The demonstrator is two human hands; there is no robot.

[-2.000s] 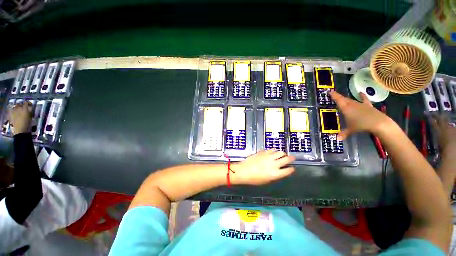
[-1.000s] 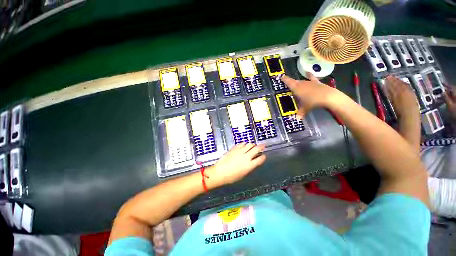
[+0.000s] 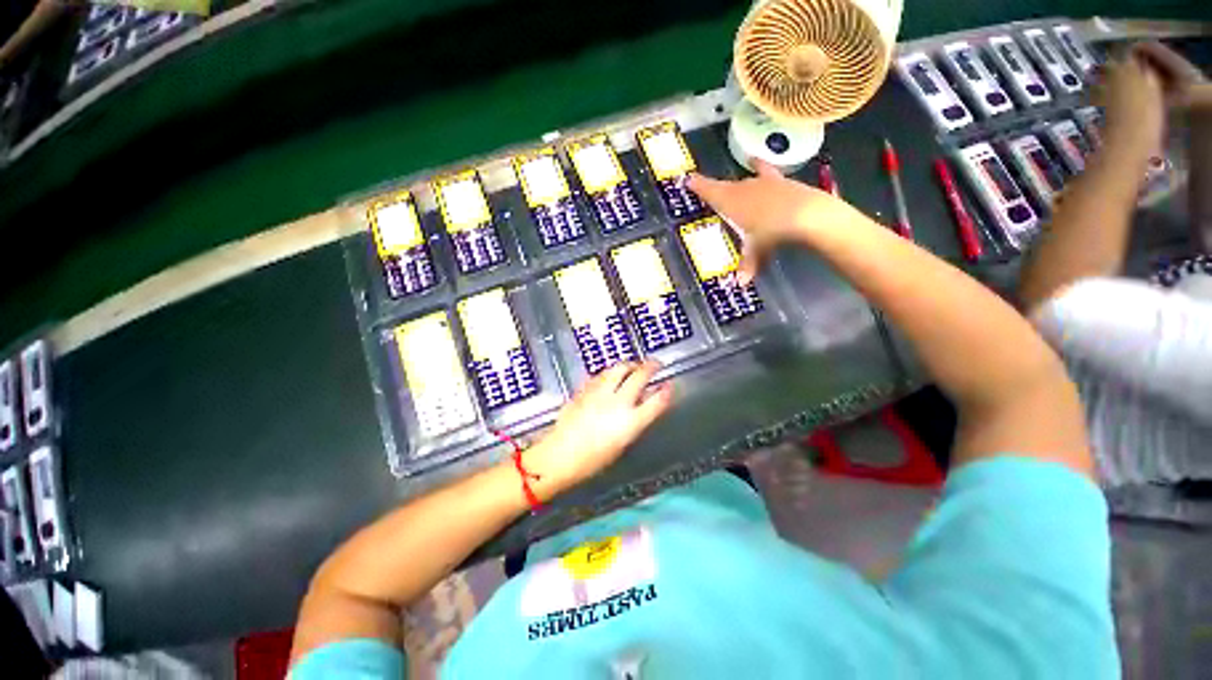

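Note:
A clear blister tray (image 3: 399, 454) lies on the dark green bench with two rows of keypad phones, face up, screens lit white. A pale-keypad phone (image 3: 433, 379) is at its near left corner. My right hand (image 3: 768, 213) is over the right end, fingers spread, thumb and fingertips at the two rightmost phones; the far one (image 3: 671, 162) and the near one (image 3: 718, 266) stay in their pockets. My left hand (image 3: 609, 423) rests at the tray's near edge, fingertips by the lower end of a middle phone (image 3: 593, 314). It holds nothing.
A cream desk fan (image 3: 808, 64) stands beyond the tray's right end. Red pens or screwdrivers (image 3: 957, 210) lie to the right. Another tray of phones (image 3: 990, 126) and a co-worker's arm (image 3: 1097, 186) are further right. More phones (image 3: 47, 498) and white rectangles (image 3: 85, 615) are at left.
The two rightmost phones' screens have turned from black to lit white. The view has turned, so the tray sits further left. Both hands have stayed nearly in place on the tray.

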